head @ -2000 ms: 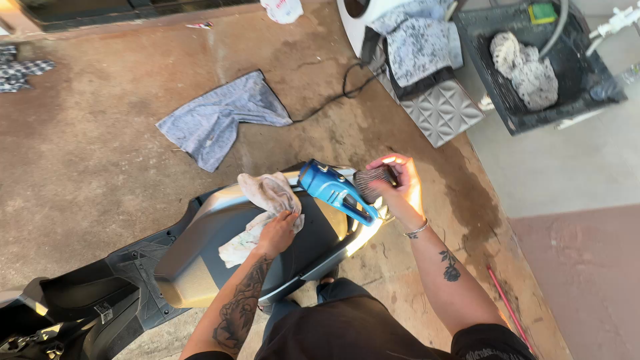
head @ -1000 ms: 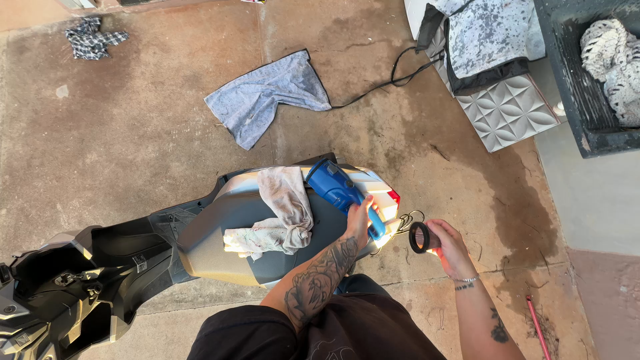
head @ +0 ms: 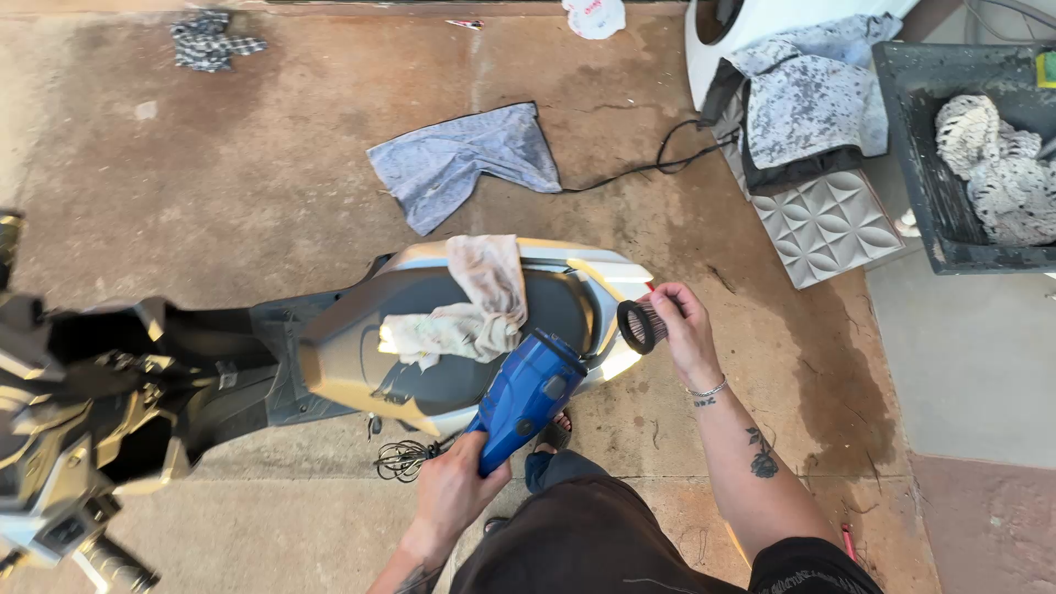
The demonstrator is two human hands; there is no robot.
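My left hand point(head: 462, 478) grips the handle of a blue handheld vacuum cleaner body point(head: 532, 396), its wide end pointing up and right over the rear of a scooter. In my right hand point(head: 685, 326) is a pleated cylindrical filter point(head: 642, 325) with a black rim, held beside the scooter's tail. The two parts are apart. A stained, light-coloured cloth point(head: 487, 305) lies across the black scooter seat point(head: 553, 301).
A grey cloth point(head: 474, 161) and a black cable point(head: 627, 175) lie on the floor beyond the scooter. A dark sink basin point(head: 924, 190) holding a knitted cloth, and a patterned panel point(head: 825, 223), are at right. Coiled cable point(head: 404, 459) lies below the seat.
My left hand was on the cloth at first, then took hold of the blue vacuum body, and has since brought it nearer me. The filter has stayed in my right hand.
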